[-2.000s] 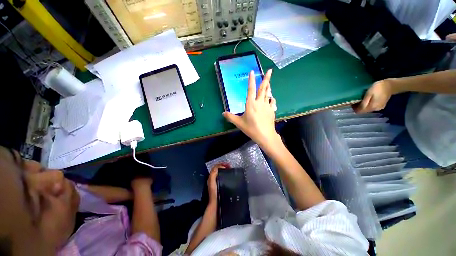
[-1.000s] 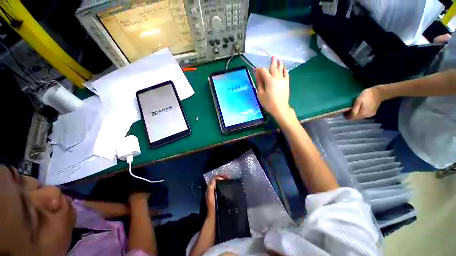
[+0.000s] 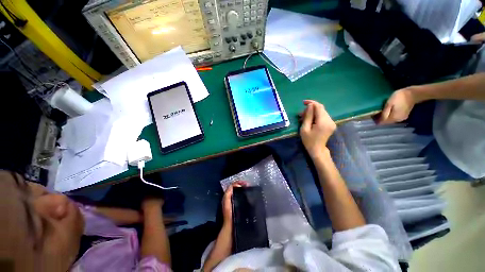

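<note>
My left hand [image 3: 228, 204] holds a dark tablet [image 3: 250, 219] by its left edge over my lap, on a silvery bubble wrap bag [image 3: 282, 199]. My right hand [image 3: 317, 125] rests at the bench's front edge with its fingers curled. Whether something small is in its fingertips cannot be told. To its left a tablet with a blue lit screen [image 3: 256, 101] lies on the green bench, touched by no hand. A pale rim shows under it.
A second tablet [image 3: 175, 117] shows a pale startup screen at left, beside papers [image 3: 127, 95] and a white charger [image 3: 140, 152]. A grey instrument [image 3: 228, 32] stands behind. Upright bubble bags [image 3: 399, 170] are at right. A person in pink [image 3: 111, 234] sits left; another's hand [image 3: 399, 105] is right.
My right hand has moved off the blue-screen tablet to the right and back to the bench edge, its fingers now curled. My left hand still holds the dark tablet.
</note>
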